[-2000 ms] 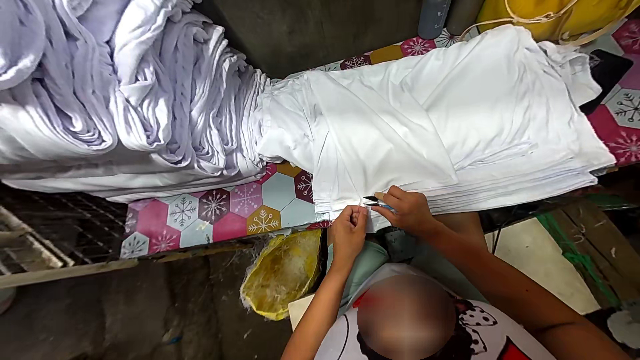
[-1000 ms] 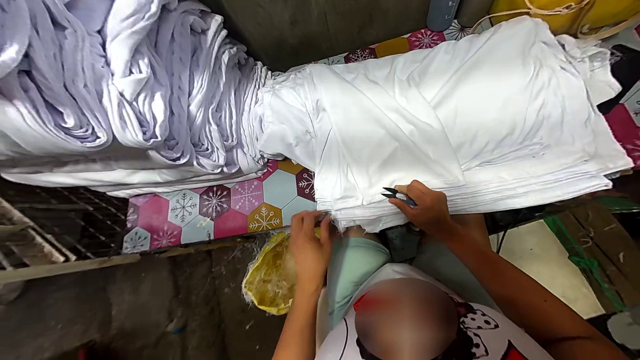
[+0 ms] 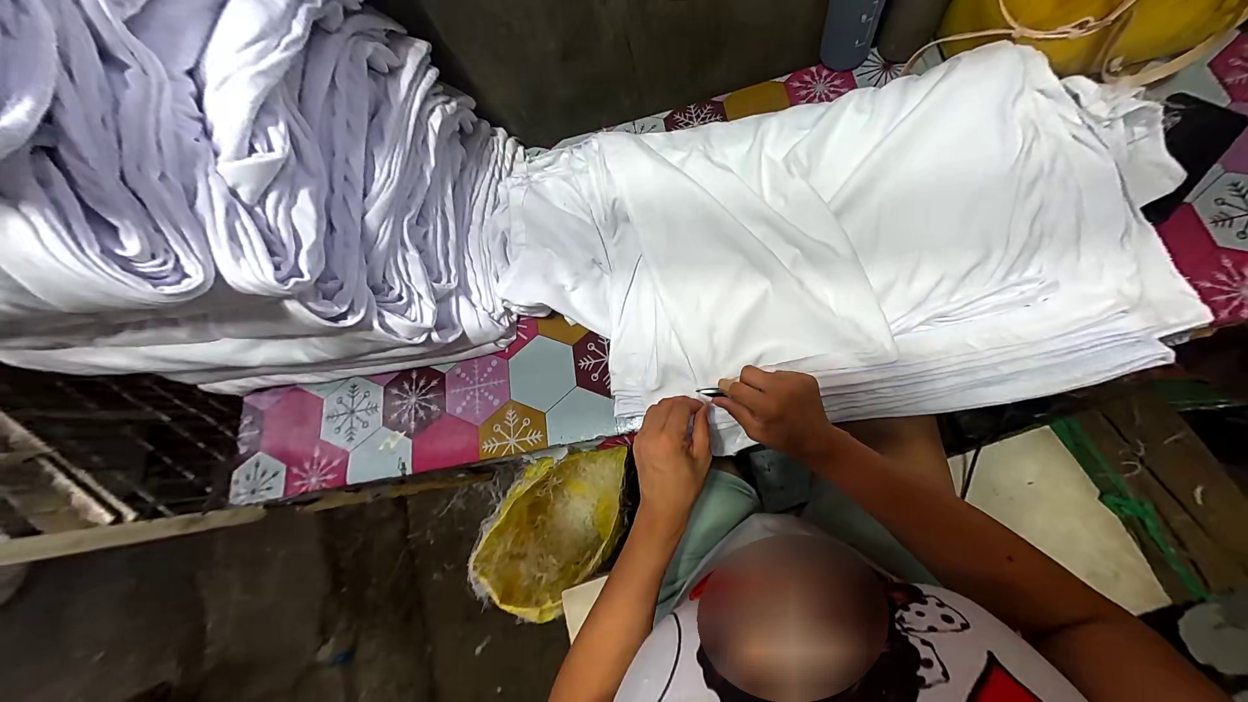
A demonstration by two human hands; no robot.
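A thick stack of white fabric pieces (image 3: 760,234) lies across the table, its layered front edge toward me. At its front left corner my left hand (image 3: 673,453) pinches the edge of the white cloth between thumb and fingers. Just to the right, my right hand (image 3: 775,409) holds a small dark thread snipper (image 3: 712,392), its tip pointing left over the cloth near my left fingertips. Most of the snipper is hidden in the fingers, so whether its blades are apart cannot be told.
Heaped folded white fabric (image 3: 322,195) fills the left. A tablecloth with hexagons and snowflakes (image 3: 478,390) covers the table. Below its front edge sits a yellow sack (image 3: 556,536) with thread scraps. A grey bottle (image 3: 851,34) and a yellow bag (image 3: 1102,34) stand at the back.
My left hand has moved right along the cloth edge from the corner. My right hand with the snipper has come left and closer to it.
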